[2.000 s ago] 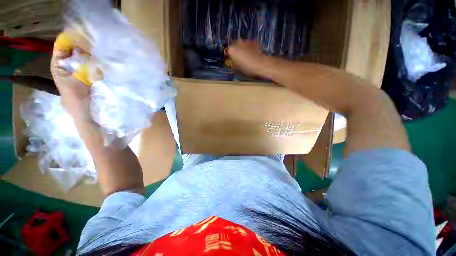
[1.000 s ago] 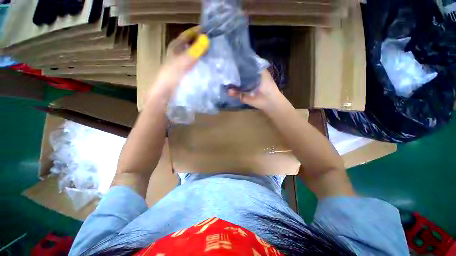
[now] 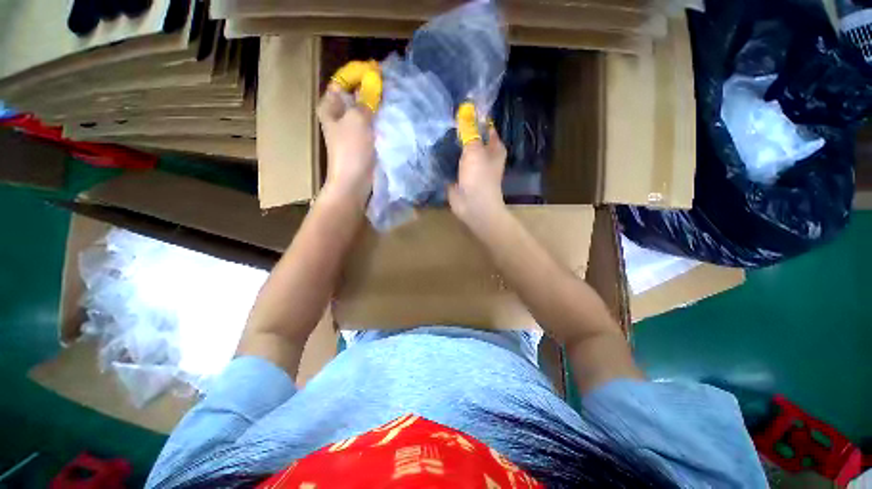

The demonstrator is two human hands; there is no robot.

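Observation:
My left hand (image 3: pixel 350 129), with yellow finger cots, holds a loose bunch of clear poly bags (image 3: pixel 406 143) above the open packing carton (image 3: pixel 289 124). My right hand (image 3: pixel 480 158), also with yellow finger cots, grips a bag with a dark part (image 3: pixel 464 57) showing through its film, just right of the bunch. The bags overlap, so where one ends and the other starts cannot be told. Dark film-covered pieces (image 3: pixel 528 115) show inside the carton at the right of my right hand.
Stacked cardboard sheets (image 3: pixel 143 105) stand at upper left, with black parts (image 3: pixel 110 11) on top. More sheets (image 3: pixel 440 24) lie beyond the carton. A bag supply carton (image 3: pixel 163 315) is low left. A black bin liner (image 3: pixel 765 205) is at right. Red stools (image 3: pixel 803 444) stand on the green floor.
My right hand has come up out of the carton to beside my left hand. The left hand and its bunch have moved right, over the carton. The dark part has shifted up and right.

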